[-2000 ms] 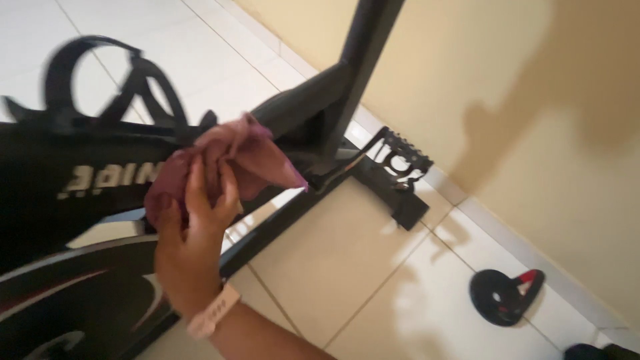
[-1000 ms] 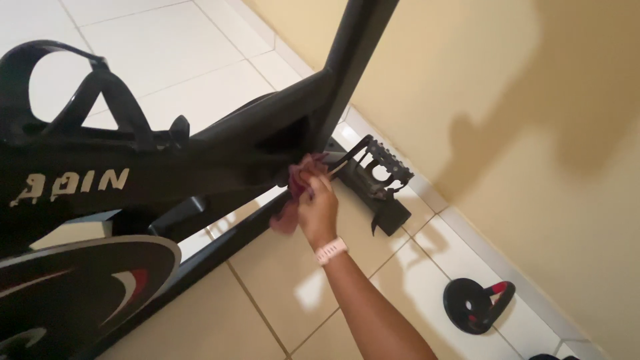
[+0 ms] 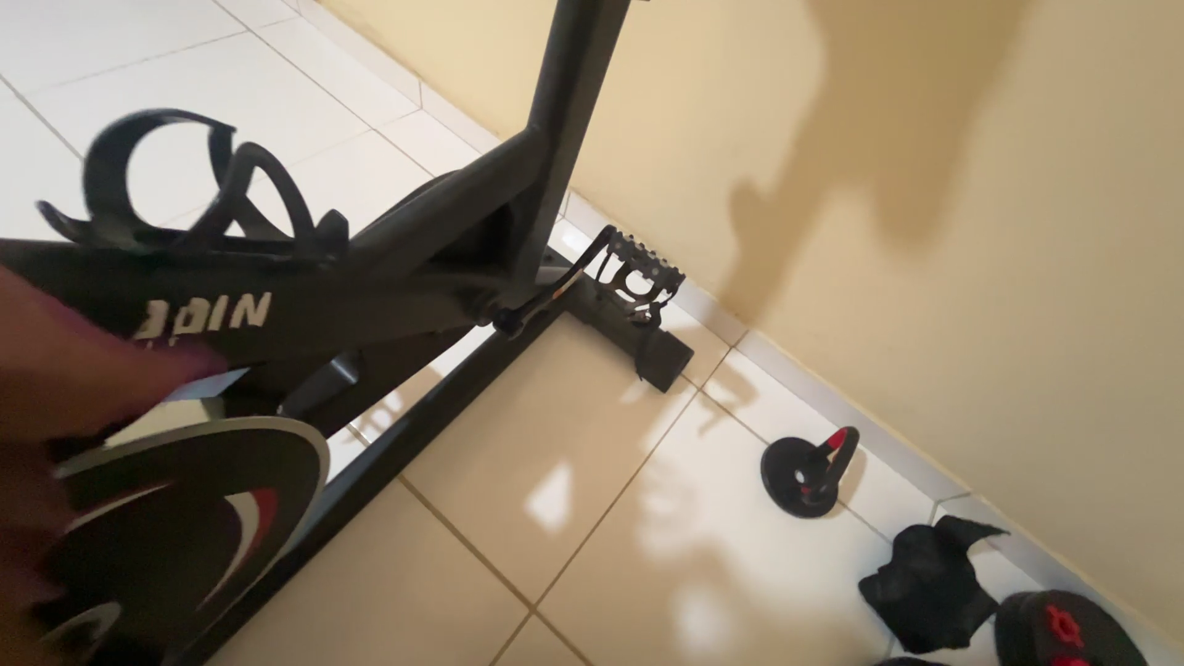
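Observation:
A blurred skin-toned and reddish shape with purple edges fills the left edge, close to the camera, in front of the dark frame of an exercise bike. It seems to be my right hand with the purple cloth, but fingers and grip cannot be made out. My left hand is not in view. Above the shape, a black bottle cage stands on the frame. Below it is the bike's round wheel cover. A pedal with a toe cage hangs beside the end of the black floor bar.
A round push-up handle lies on the tiled floor near the skirting board. Further right are a crumpled black cloth item and a black and red object. A cream wall bounds the right side.
My right hand with the purple cloth has gone from the frame joint near the pedal, where it was one second ago. A blurred shape now covers the left edge.

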